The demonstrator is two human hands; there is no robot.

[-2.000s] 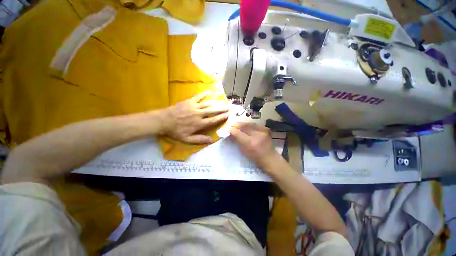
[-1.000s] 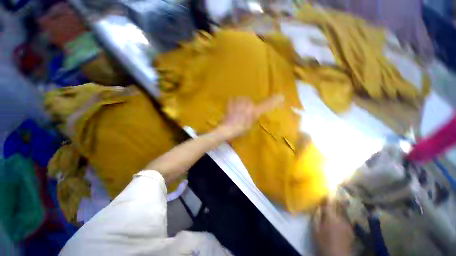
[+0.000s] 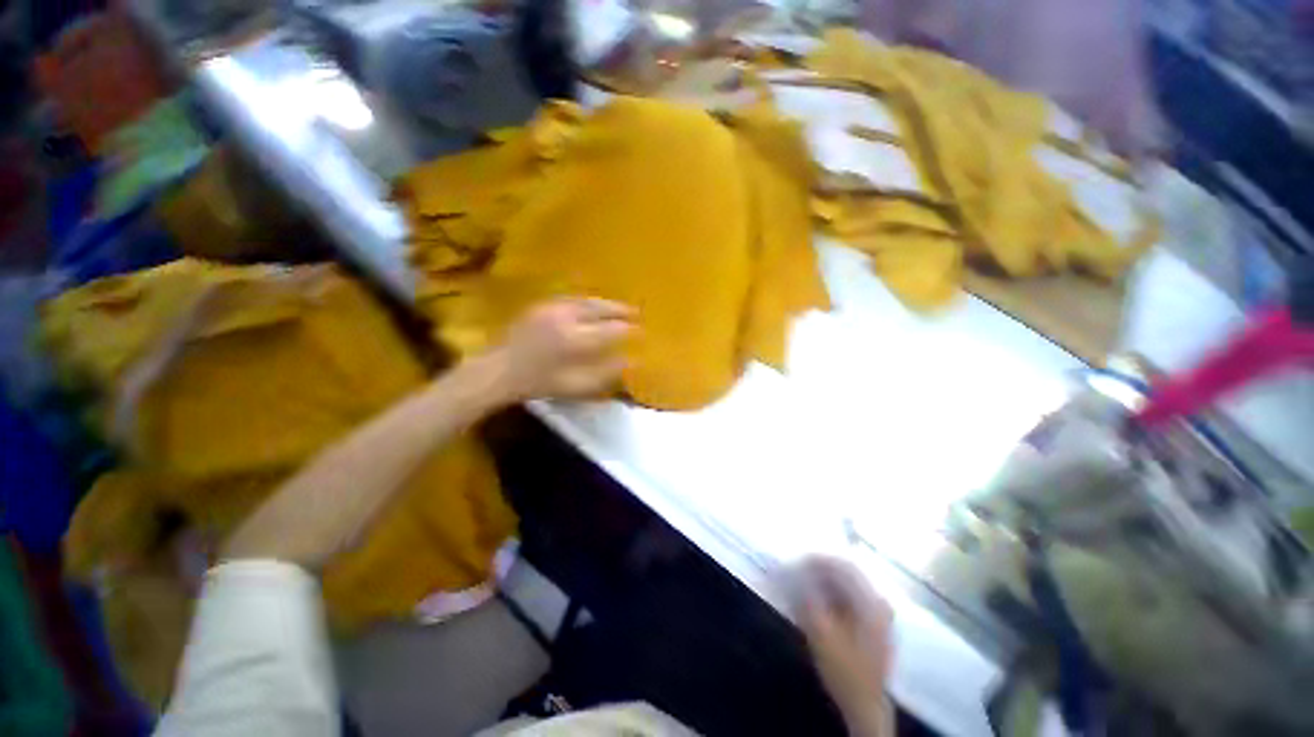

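Observation:
The view is tilted and blurred. A pile of mustard-yellow garment panels [image 3: 649,231] lies on the white table, left of the machine. My left hand [image 3: 574,349] is at the pile's near edge with its fingers curled; blur hides whether they grip cloth. My right hand [image 3: 843,612] is low, at the table's front edge, too blurred to tell its fingers or anything in them. The sewing machine [image 3: 1153,533] is at the right, smeared, its needle area not readable.
A yellow cloth heap [image 3: 274,389] with a pale strip hangs low left, beside the table. Loose yellow pieces [image 3: 994,173] lie at the back. A pink cone [image 3: 1232,367] stands over the machine. Another machine [image 3: 447,72] is beyond the pile. Coloured items are at far left.
The view has swung left. The yellow panel by the needle has left that spot. My left hand has moved left and down the pile; my right hand has come away from the machine.

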